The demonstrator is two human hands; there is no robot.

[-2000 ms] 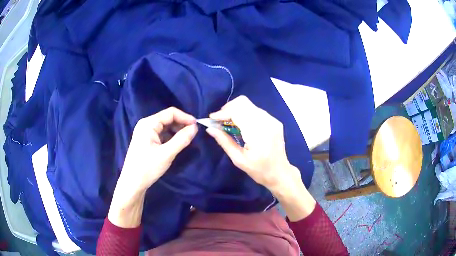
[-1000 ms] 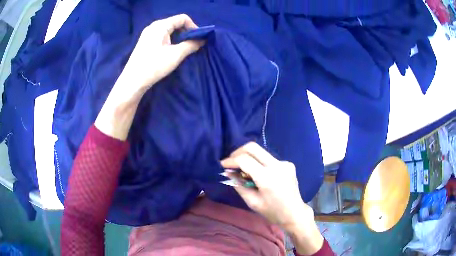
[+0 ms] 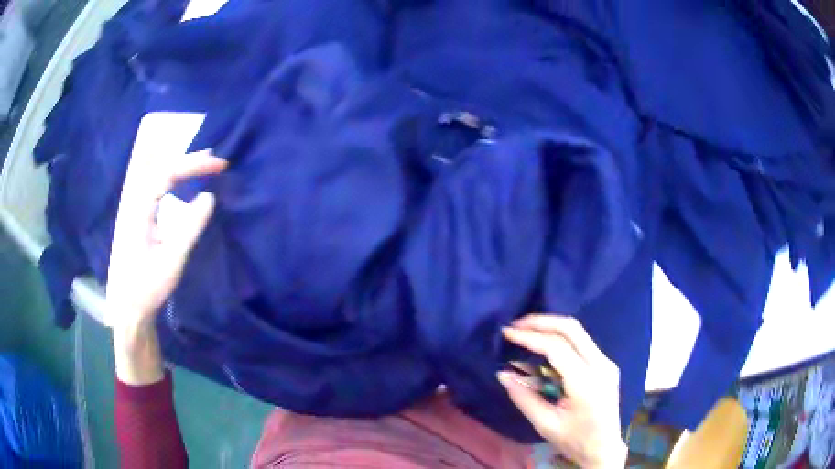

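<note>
A dark blue garment [image 3: 320, 211] lies bunched on the white table in front of me, blurred by motion. A small dark label with pale marks [image 3: 467, 122] shows near its upper middle. My left hand [image 3: 165, 238] is at the garment's left side, fingers apart, with no cloth clearly between them. My right hand [image 3: 568, 389] is at the lower right of the garment, curled around the thread snips [image 3: 547, 380], whose green and orange handle shows in the palm. The blades are not clear.
More dark blue garments [image 3: 714, 73] lie at the back and both sides of the white table [image 3: 673, 321]. A wooden stool [image 3: 719, 440] stands at the lower right, beside printed packages [image 3: 778, 421]. Blue plastic [image 3: 27, 403] lies on the green floor at the left.
My left hand has let go of the cloth edge and moved left and down. My right hand has moved right and down with the snips. The garment has shifted and its label now shows.
</note>
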